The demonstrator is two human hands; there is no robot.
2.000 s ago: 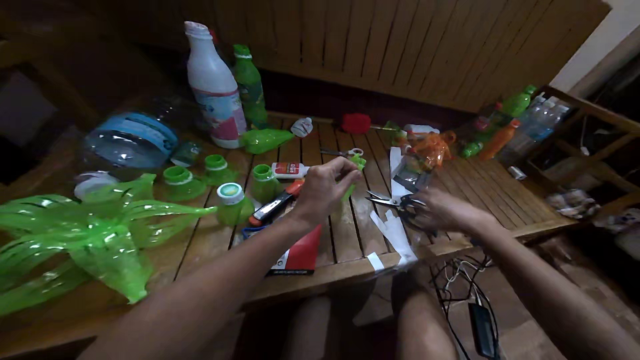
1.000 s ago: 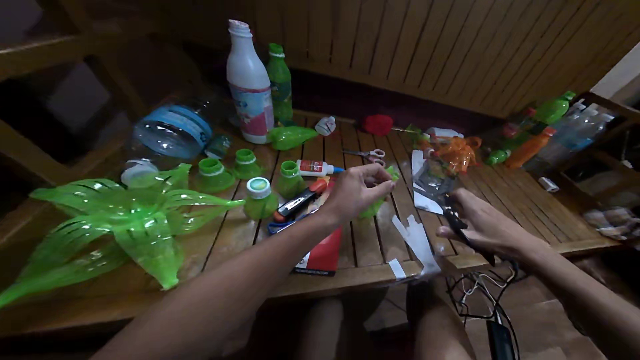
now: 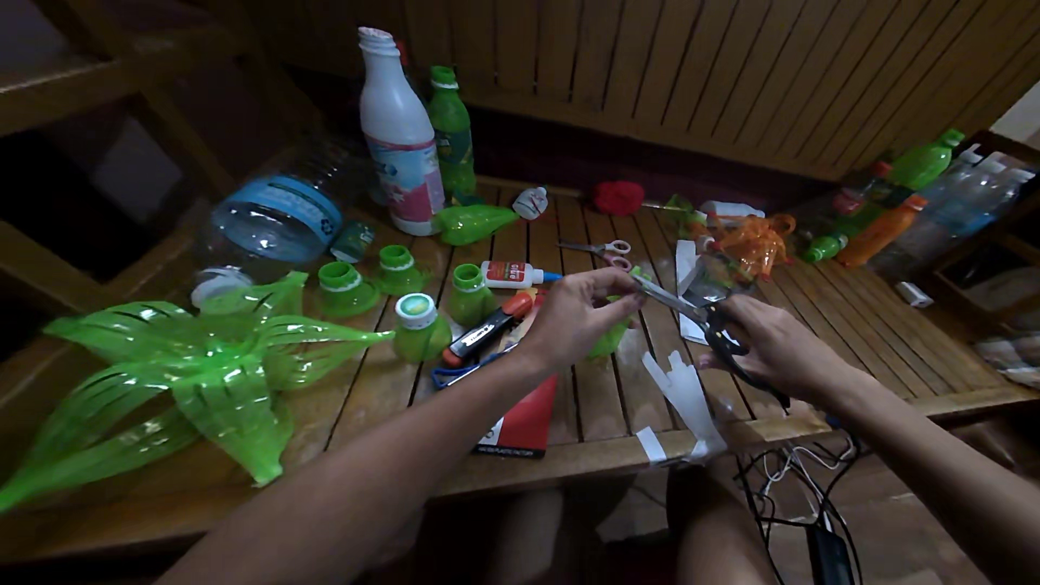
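My left hand (image 3: 585, 313) pinches a small green plastic piece (image 3: 611, 329), most of it hidden behind the fingers. My right hand (image 3: 760, 337) grips black-handled scissors (image 3: 719, 329), whose blades point left and reach my left fingertips. Cut white pieces (image 3: 686, 398) lie on the slatted wooden bench near its front edge, below the scissors. Left of my left hand are a glue bottle (image 3: 508, 275), a black and orange cutter (image 3: 487, 329) and a red card (image 3: 526, 418). Small scissors with pink handles (image 3: 605, 250) lie behind my hands.
A green plastic flower shape (image 3: 219, 366) spreads at the left, beside cut green bottle necks (image 3: 345, 288). A large clear bottle (image 3: 276, 215), a white bottle (image 3: 398, 138) and a green bottle (image 3: 452, 134) are behind. Orange plastic (image 3: 756, 244) and more bottles (image 3: 881, 231) occupy the right. Cables (image 3: 800, 479) hang below.
My right hand with the scissors, turned down and apart from my left hand one second ago, has come back to it, blades at the fingertips. The view has shifted slightly.
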